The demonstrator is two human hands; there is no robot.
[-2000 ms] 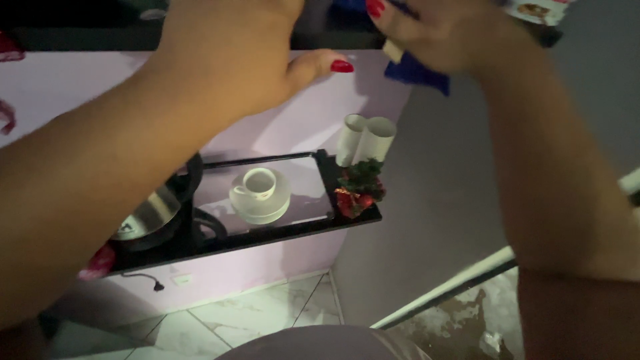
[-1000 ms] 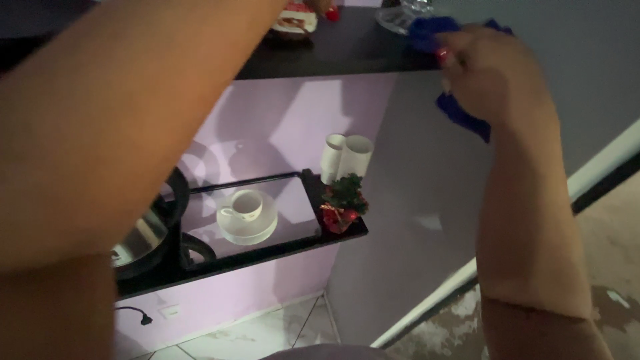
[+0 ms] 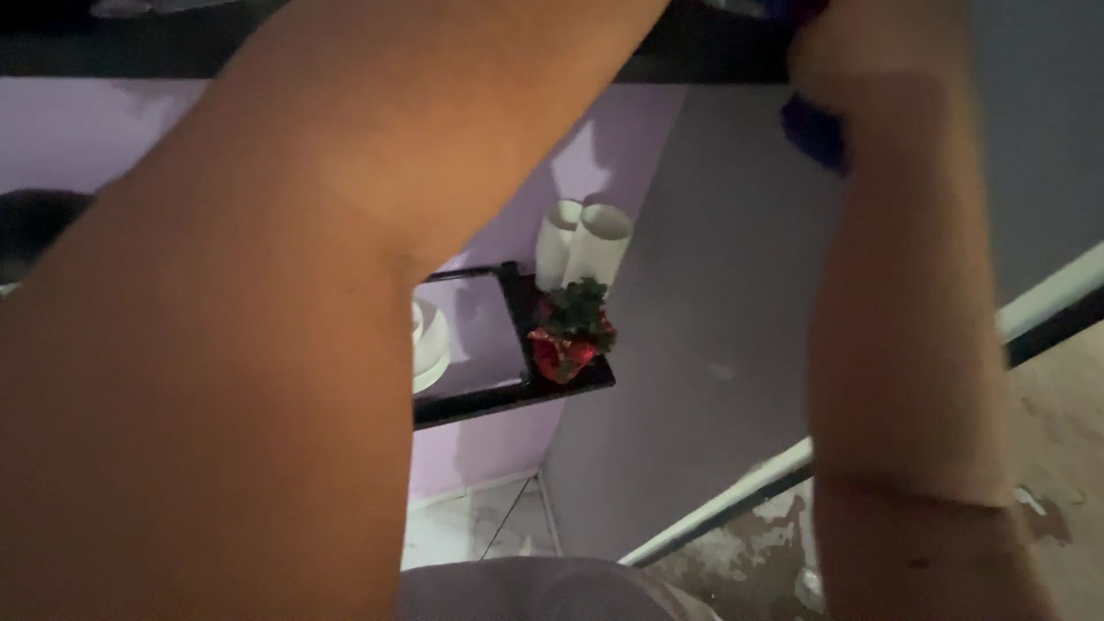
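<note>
My left forearm crosses the view from the lower left to the top, and my left hand lies past the top edge, out of sight. At the top right, my right hand (image 3: 849, 56) is partly visible by the edge of a dark upper shelf (image 3: 716, 60), with a blue cloth (image 3: 813, 134) bunched in it and hanging below the shelf. Part of a glass object shows at the top edge beside that hand.
Below, a black shelf (image 3: 483, 404) holds a mirrored tray (image 3: 483, 332), a white cup and saucer (image 3: 431, 345) partly behind my left arm, two white cylinders (image 3: 595, 246) and a small red and green decoration (image 3: 573, 332). A grey wall (image 3: 716, 328) stands to the right.
My left hand, partly visible at the top a second ago, is out of view. My left arm now covers more of the lower shelf. The blue cloth remains with my right hand.
</note>
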